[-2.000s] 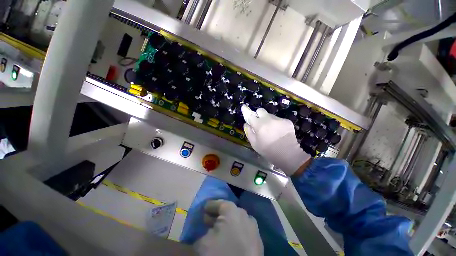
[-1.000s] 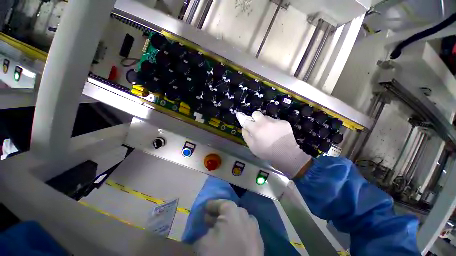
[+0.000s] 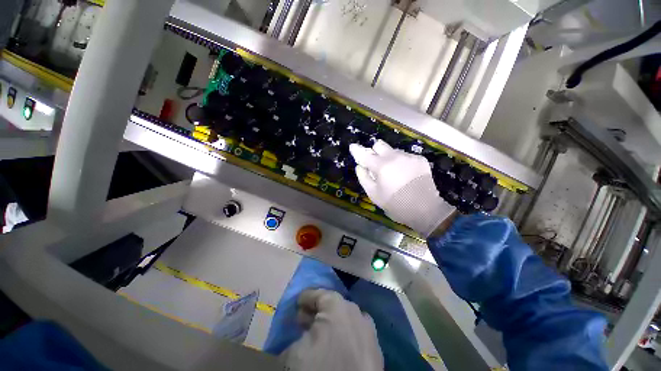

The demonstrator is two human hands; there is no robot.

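A long green circuit board [image 3: 219, 85] crowded with black round capacitors [image 3: 250, 101] lies between the conveyor rails, with small yellow components [image 3: 269, 158] along its near edge. My right hand [image 3: 397, 180], in a white glove, is over the right half of the board. Its fingertips are at the capacitors near the middle, fingers slightly apart, and it grips nothing. My left hand [image 3: 332, 330], also gloved, is low at the bottom centre, away from the board, fingers curled in, with nothing visible in it. The bottom edge cuts it off.
The silver near rail [image 3: 167, 145] and far rail [image 3: 348, 83] border the board. Below is a control panel [image 3: 250, 226] with a red-orange button [image 3: 309, 237] and a green-lit button [image 3: 379, 261]. A thick white frame post [image 3: 101, 109] stands at left. Vertical guide rods [image 3: 453, 80] stand behind.
My right hand has moved slightly up and right over the capacitors from one second ago, its hand and wrist angled differently. My left hand stays in place, still curled.
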